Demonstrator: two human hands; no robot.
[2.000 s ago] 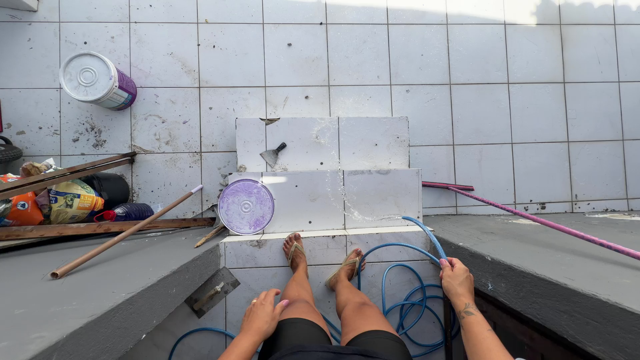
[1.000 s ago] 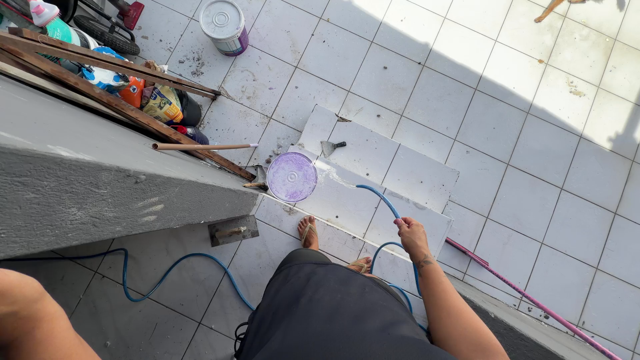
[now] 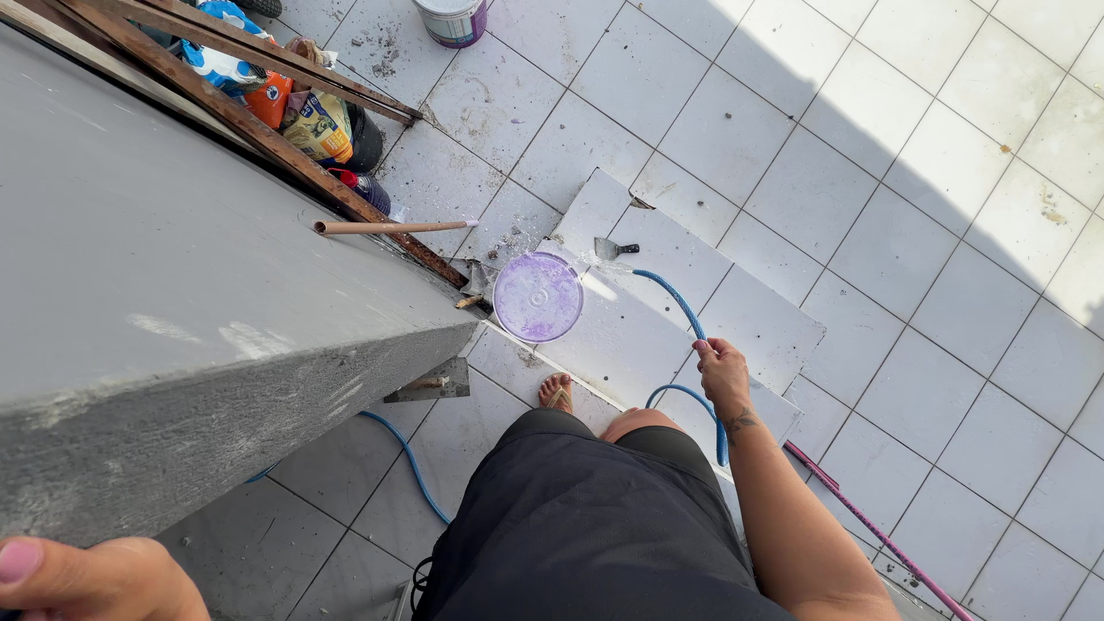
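Observation:
My right hand (image 3: pixel 724 373) grips a blue hose (image 3: pixel 671 293) near its end, and water sprays from the end toward a round purple-stained lid (image 3: pixel 538 297) on the tiled step. Beside the spray a putty knife (image 3: pixel 614 249) with a dark handle lies on the step. At the bottom left corner my left hand (image 3: pixel 103 580) is partly in view near the grey wall; its fingers are mostly cut off, so whether it holds anything is unclear. More of the hose (image 3: pixel 410 461) runs over the floor behind my feet.
A steel trowel (image 3: pixel 431 381) lies by the grey wall (image 3: pixel 198 345). A brown pole (image 3: pixel 392 228) leans near rusty metal bars (image 3: pixel 285 151), with bags (image 3: pixel 321 128) and a black bucket (image 3: pixel 366 138) beyond. A paint bucket (image 3: pixel 452 21) stands at the top; a pink pole (image 3: pixel 880 535) lies at right.
The hose end in my right hand now points more toward the putty knife and lid, with spray around them. My left hand has come into view at lower left. The view has turned.

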